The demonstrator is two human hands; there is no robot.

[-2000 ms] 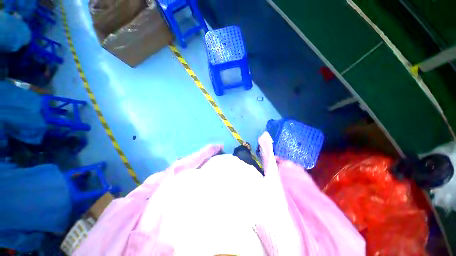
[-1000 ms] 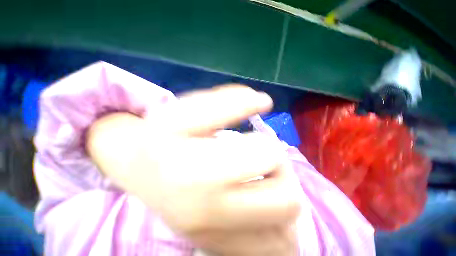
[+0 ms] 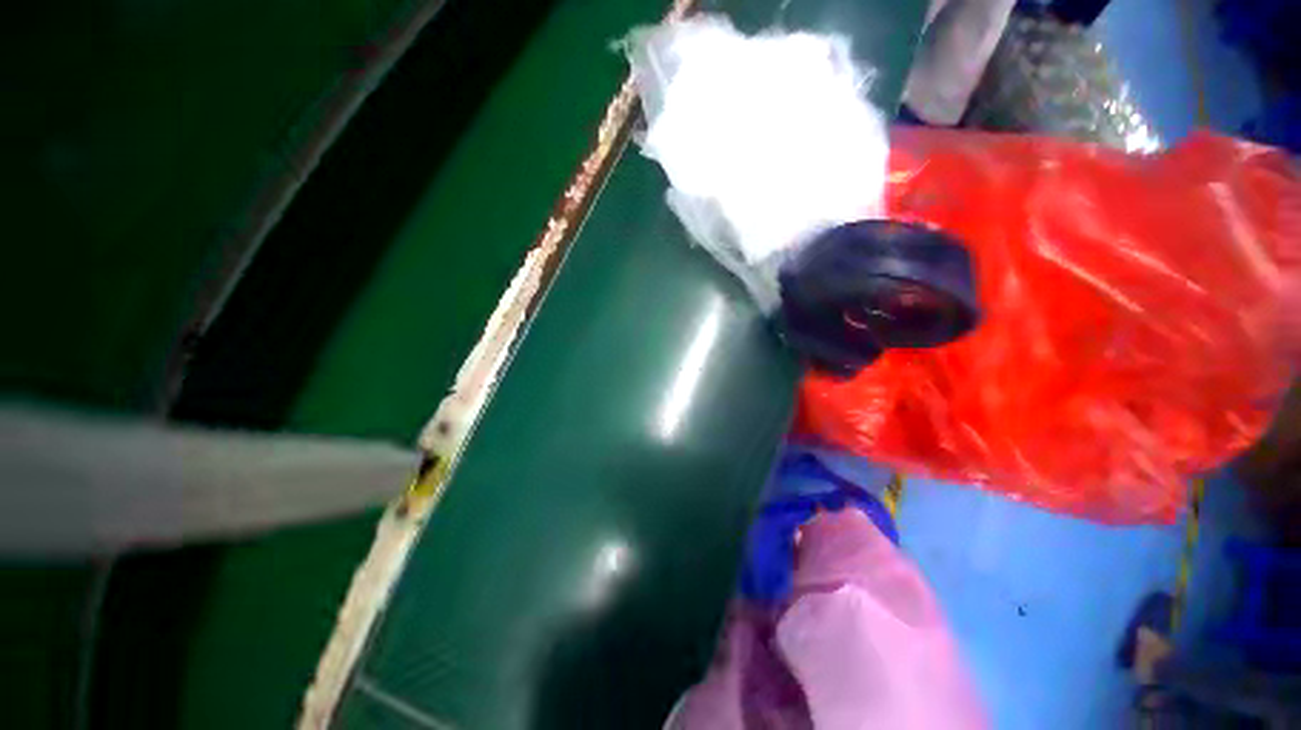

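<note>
Neither of my hands is in the picture; part of my pink smock shows at the bottom. Nearest in front is the glossy dark green worktop. A crumpled white plastic bag lies on it at the top. A black round fan sits at the worktop's edge, touching the bag. A large shiny red poly bag bulges beside the worktop, partly behind the fan.
A worn whitish-brown edge strip runs between worktop and green conveyor belt. A pale post slants in from the left. A blue stool is partly hidden by the smock. Blue floor with yellow-black lines lies right.
The view has swung round to the worktop and belt. The bare hand seen blurred a second ago is out of the picture. The fan, white bag and red bag now appear nearer.
</note>
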